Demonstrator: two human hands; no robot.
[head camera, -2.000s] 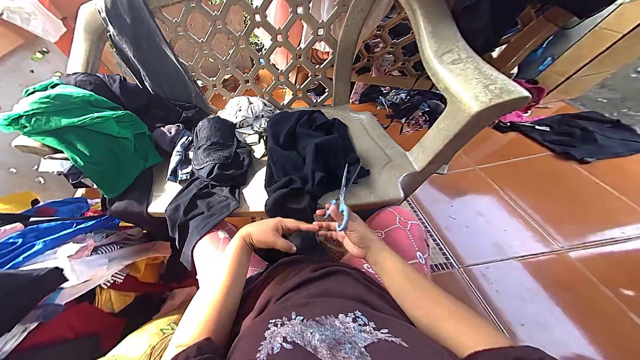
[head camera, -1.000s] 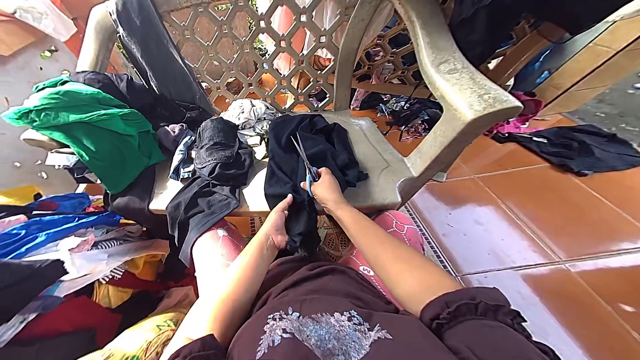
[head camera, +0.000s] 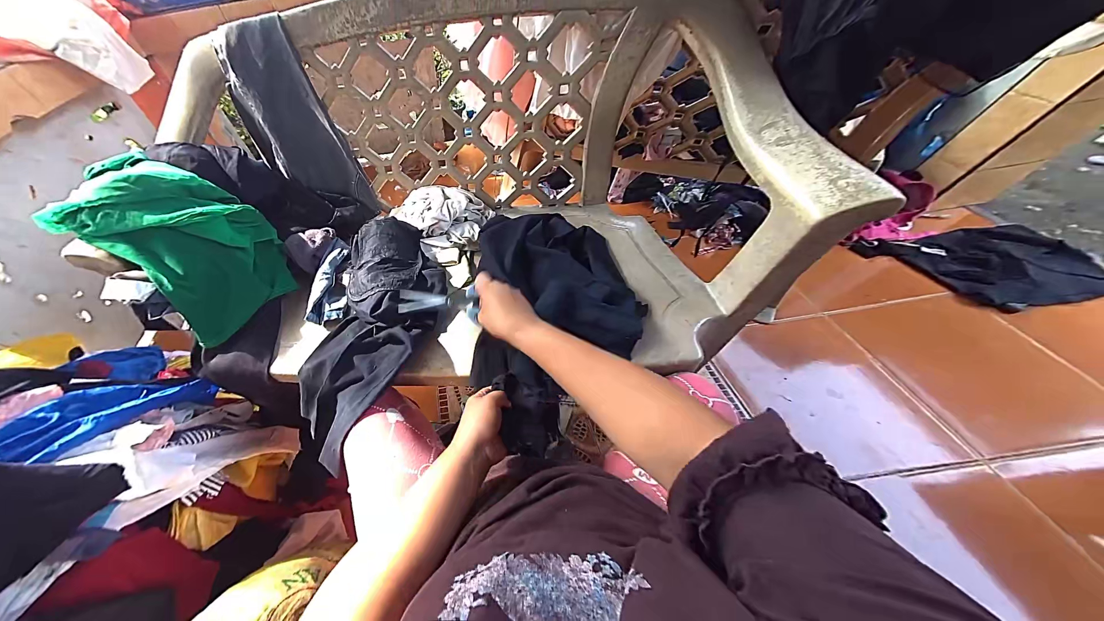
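Observation:
Scissors (head camera: 423, 301) with blue handles, blurred, are in my right hand (head camera: 504, 310), their blades pointing left over a black garment (head camera: 379, 285). My right hand is above the seat of a plastic chair (head camera: 664, 259), beside a dark navy cloth (head camera: 561, 285) heaped there. Lower down, my left hand (head camera: 483, 423) grips the dark cloth's hanging end at the seat's front edge, between my knees. A crumpled pale cloth (head camera: 444, 216) lies behind the black garment.
A green cloth (head camera: 172, 233) and dark trousers (head camera: 285, 112) drape over the chair's left side. Many coloured clothes (head camera: 129, 431) are piled at the lower left. On the tiled floor (head camera: 914, 371) at right lies a black garment (head camera: 992, 263).
My left hand, bare of cloth two seconds ago, has taken hold of the dark cloth. The scissors pointed up earlier and now point left; my right hand has moved up over the seat.

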